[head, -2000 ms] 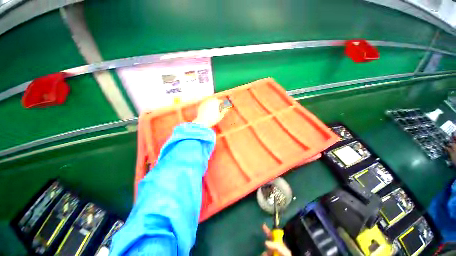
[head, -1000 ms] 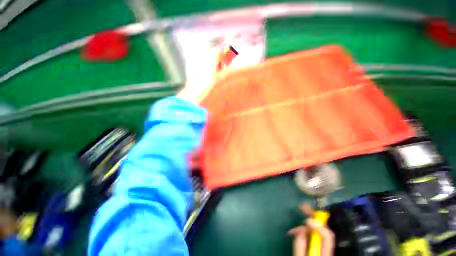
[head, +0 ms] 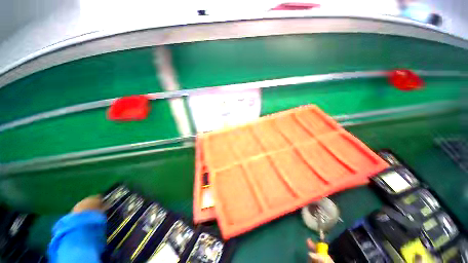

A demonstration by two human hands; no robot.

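Observation:
My left hand (head: 90,204), in a blue sleeve, is at the lower left, beside the far left end of a black carrier tray (head: 165,232) holding several circuit boards. The hand is blurred and its fingers are hidden, so I cannot tell whether it holds anything. My right hand (head: 317,252) is cut off by the bottom edge. It grips the yellow handle of a soldering iron (head: 322,248), whose tip points up into the round tip cleaner cup (head: 320,214).
Stacked orange compartment trays (head: 287,164) stand in the middle. A second carrier tray with boards (head: 422,200) is at the right, beside a black unit (head: 388,231) with a yellow block (head: 418,252). Red bins (head: 129,108) hang on the rail. A white sheet (head: 225,109) stands behind the orange trays.
My left hand has moved from the orange tray down and left to the left carrier tray. The view has shifted. The iron is still in my right hand at the cup.

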